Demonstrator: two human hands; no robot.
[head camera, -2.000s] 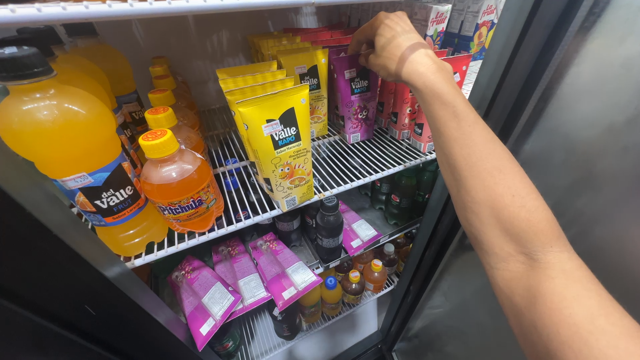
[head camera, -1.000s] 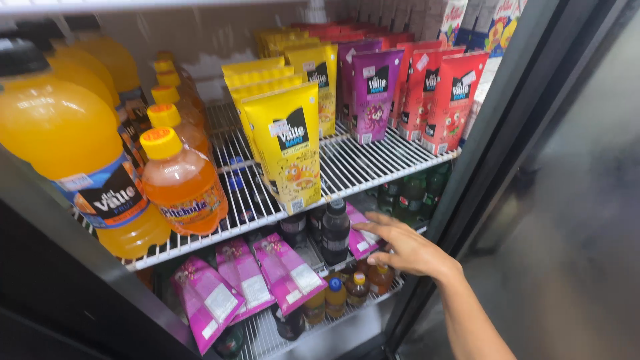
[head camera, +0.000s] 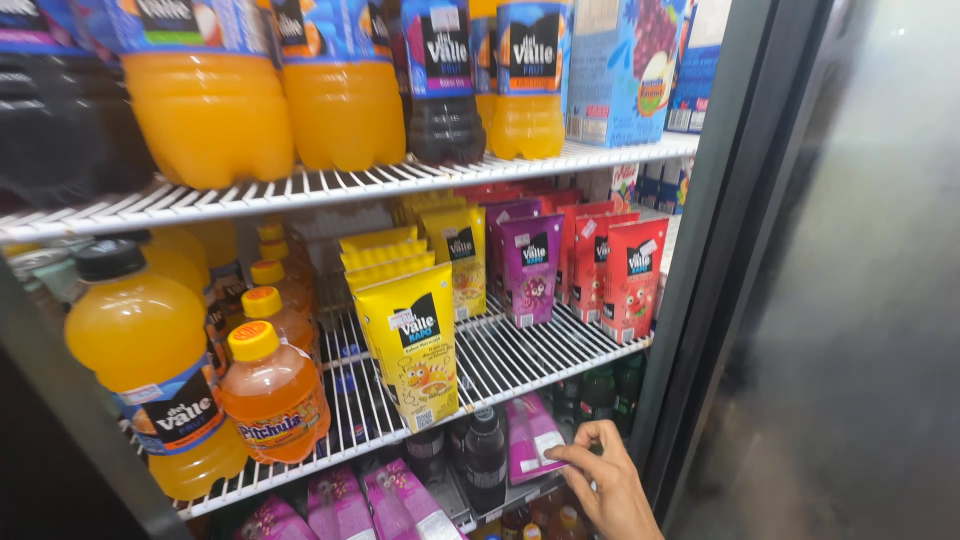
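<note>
My right hand point(head camera: 611, 480) pinches the lower right corner of a purple juice pouch point(head camera: 529, 431) between thumb and fingers. That pouch lies tilted on the lower shelf, beside a dark plastic bottle point(head camera: 485, 461). On the middle wire shelf above, a purple pouch point(head camera: 531, 270) stands upright at the front of its row. Red pouches point(head camera: 634, 281) stand to its right, and rows of yellow pouches point(head camera: 420, 345) to its left. More purple pouches point(head camera: 405, 502) lie at the bottom of the view. My left hand is out of view.
Orange soda bottles point(head camera: 277, 397) and a large orange drink bottle point(head camera: 139, 315) fill the left of the middle shelf point(head camera: 525, 375). The upper shelf point(head camera: 360, 182) holds large bottles and a blue carton point(head camera: 622, 75). A dark door frame point(head camera: 712, 262) runs down the right side.
My right hand has gone from a purple pouch on the middle shelf down to the one lying on the lower shelf, and now grips its corner. The view has shifted, showing more of the upper shelf.
</note>
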